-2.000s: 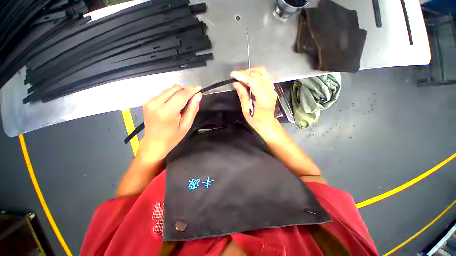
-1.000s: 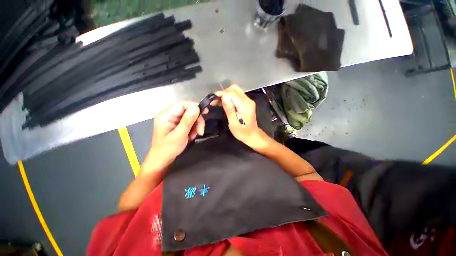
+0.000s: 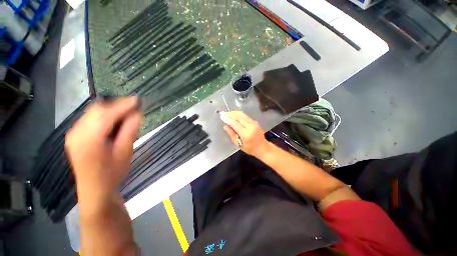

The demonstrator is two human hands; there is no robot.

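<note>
My right hand (image 3: 244,132) holds the applicator (image 3: 225,103), whose thin needle points up past the fingers, over the metal table. My left hand (image 3: 102,145) is raised at the left, large and blurred. A dark strap end (image 3: 134,102) shows at its fingertips; the rest of that strap cannot be made out. A pile of black straps (image 3: 168,150) lies on the table between my hands. The clear cup (image 3: 242,87) with black liquid stands beyond my right hand, beside dark brown leather pieces (image 3: 288,89).
The green mesh (image 3: 220,30) bears rows of black straps (image 3: 175,65). A short dark piece (image 3: 310,50) and a long thin strip (image 3: 325,25) lie at the far right. Green cloth (image 3: 313,127) is bundled beside the table. A person's dark-clothed part (image 3: 401,185) is at the right.
My left hand has moved away from my right hand, up and left with the strap. My right hand still holds the applicator. The view has turned and shows more mesh.
</note>
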